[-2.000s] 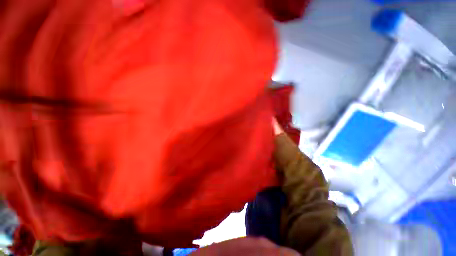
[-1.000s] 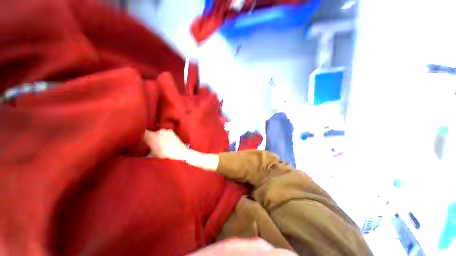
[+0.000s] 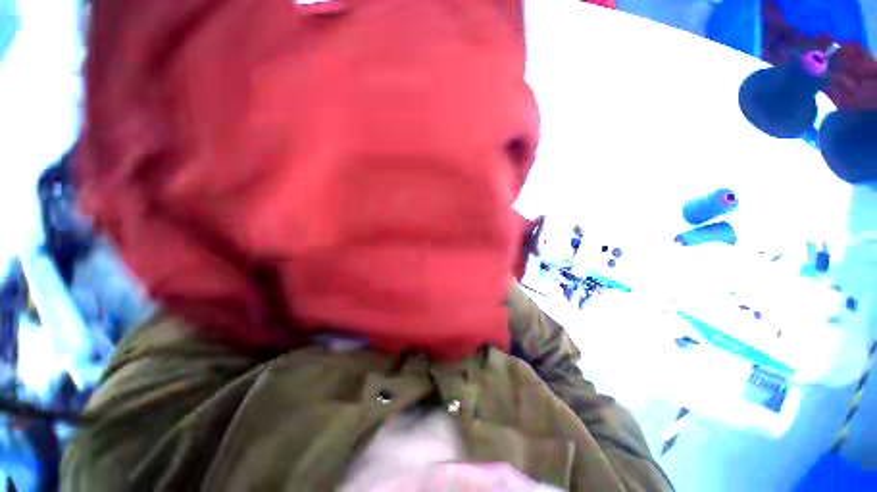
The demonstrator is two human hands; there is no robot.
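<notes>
A large, thick mass of red garment pieces (image 3: pixel 327 163) fills the upper left and middle of the view, close in front of my chest. It is blurred, with a small white patch, perhaps a label (image 3: pixel 320 7), at its top. My two olive-brown sleeves run up to either side of the cloth. Both of my hands are hidden by the red cloth, so their grip does not show.
A white sewing table (image 3: pixel 644 125) stands at the right, with a sewing machine (image 3: pixel 740 336) on it. Two blue thread spools (image 3: pixel 710 207) lie on top. Large dark thread cones (image 3: pixel 777 100) stand at the upper right, near a blue crate (image 3: pixel 736 24) and dark red cloth.
The view has turned from the floor and blue plate to the white table and machine. The red cloth is now upright before my chest. My right hand, visible on it one second ago, is hidden.
</notes>
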